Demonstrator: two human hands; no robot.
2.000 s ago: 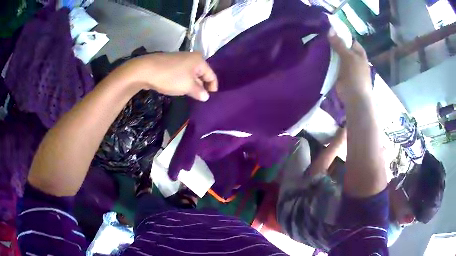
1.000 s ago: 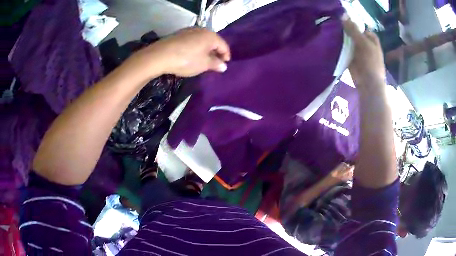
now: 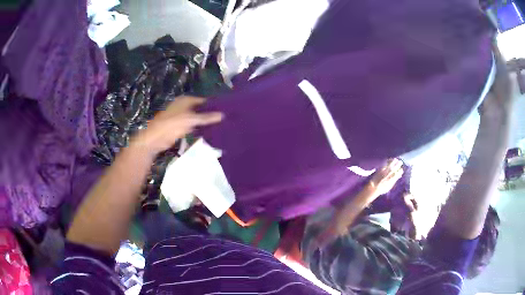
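A dark purple garment panel (image 3: 270, 132) is stretched in the air between my hands. A narrow white strip (image 3: 325, 118) runs slantwise across it, and a shorter white piece shows at its lower edge. My left hand (image 3: 178, 122), blurred, holds the panel's left edge with the fingers over the cloth. My right hand (image 3: 499, 86) is at the panel's far right edge, dim and blurred; its fingers are partly hidden by the cloth. A white sheet (image 3: 198, 178) shows below the panel's left end.
Dotted purple cloth (image 3: 54, 80) hangs at the left beside a shiny black plastic bag (image 3: 144, 75). White papers (image 3: 106, 23) lie at the upper left. Another person's hand (image 3: 387, 177) and patterned sleeve (image 3: 360, 250) are below the panel at the right.
The panel is spread wider and turned; its white strip now slants more steeply. My left hand moved left and down, my right hand moved right. The white logo at the right is no longer visible.
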